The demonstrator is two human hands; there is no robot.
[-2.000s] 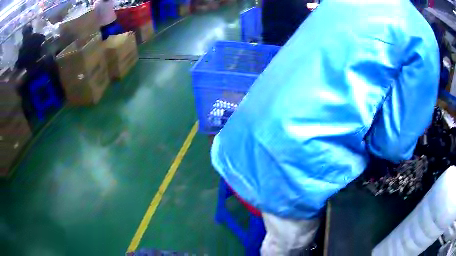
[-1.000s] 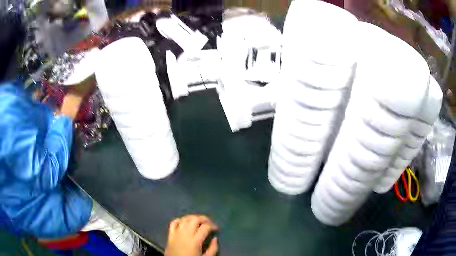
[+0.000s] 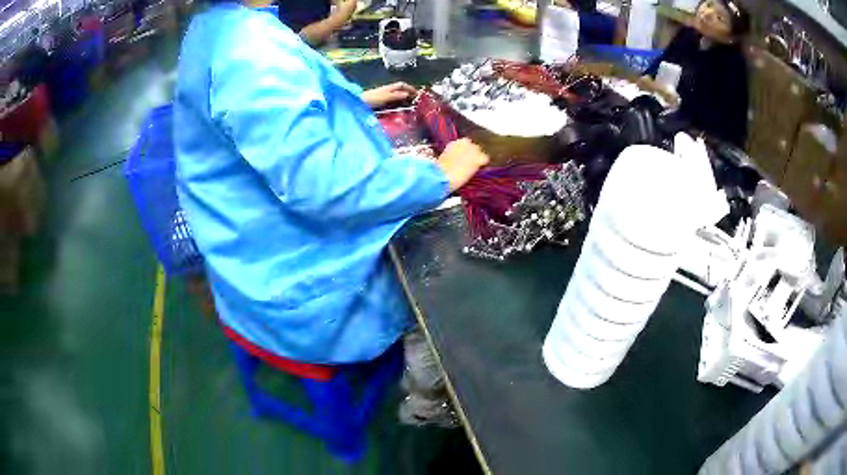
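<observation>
Neither of my hands is in the picture. Nearest in front of me, a tall stack of white round housings leans on the dark green table mat. A second ribbed white stack is cut off by the lower right corner. White angular brackets lie heaped at the right, behind that second stack. Black dome parts lie behind the first stack.
A neighbouring worker in a blue smock sits at the left table edge, a hand by red and dark wire harnesses. Beyond is a box of small white parts. Another person is at the back right. A blue crate stands left.
The view has swung from the floor to the table and now back left. The hand at the bottom one second ago is out of the picture, and the right-hand stacks are mostly cut off.
</observation>
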